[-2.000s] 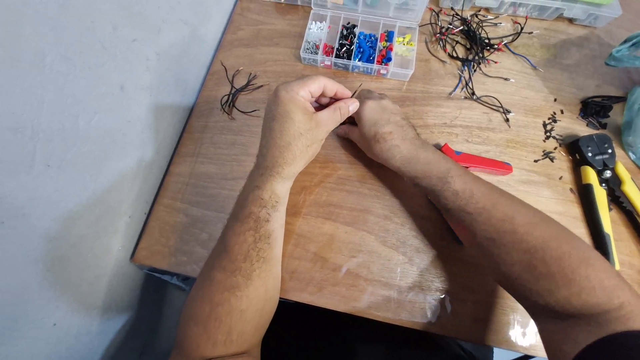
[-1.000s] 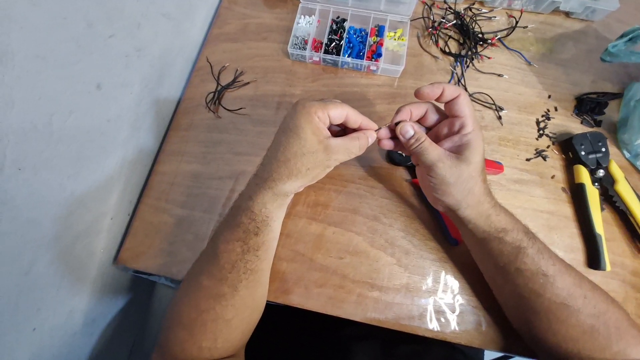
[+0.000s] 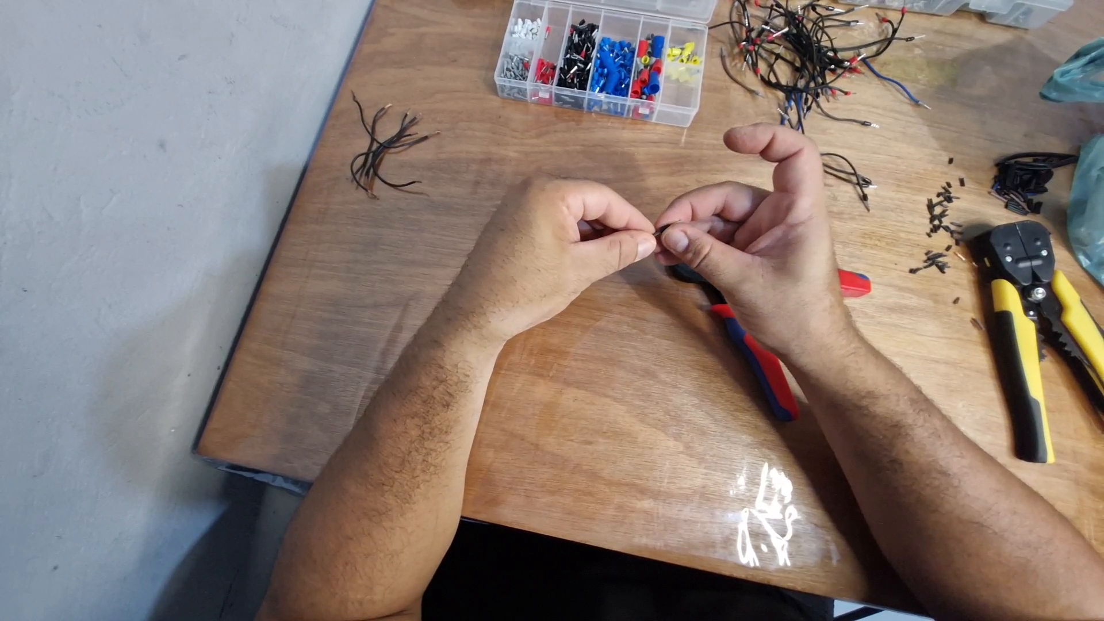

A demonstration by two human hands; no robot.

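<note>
Between the fingertips of both hands is a short black wire (image 3: 661, 231), mostly covered by the fingers. My left hand (image 3: 561, 250) pinches one end with thumb and forefinger. My right hand (image 3: 759, 233) pinches the other end, its outer fingers raised and curled. Under the right hand lie red and blue-handled pliers (image 3: 759, 362), their head partly hidden. A red tool (image 3: 854, 283) shows just past the right hand. Farther left on the wooden table lies a small bunch of short black wires (image 3: 379, 155). A clear compartment box (image 3: 595, 102) holds white, red, black, blue and yellow wire ferrules.
A tangle of black wires with ferruled ends (image 3: 802, 52) lies at the upper right. Black offcuts (image 3: 942, 211) are scattered beside yellow and black wire strippers (image 3: 1026, 293). At the right edge are black pieces (image 3: 1026, 181) and a teal plastic bag (image 3: 1088, 207). The table's left edge (image 3: 276, 233) borders a grey surface.
My right hand has turned palm inward with its fingers raised, uncovering more of the red and blue pliers. Both hands still meet at the fingertips.
</note>
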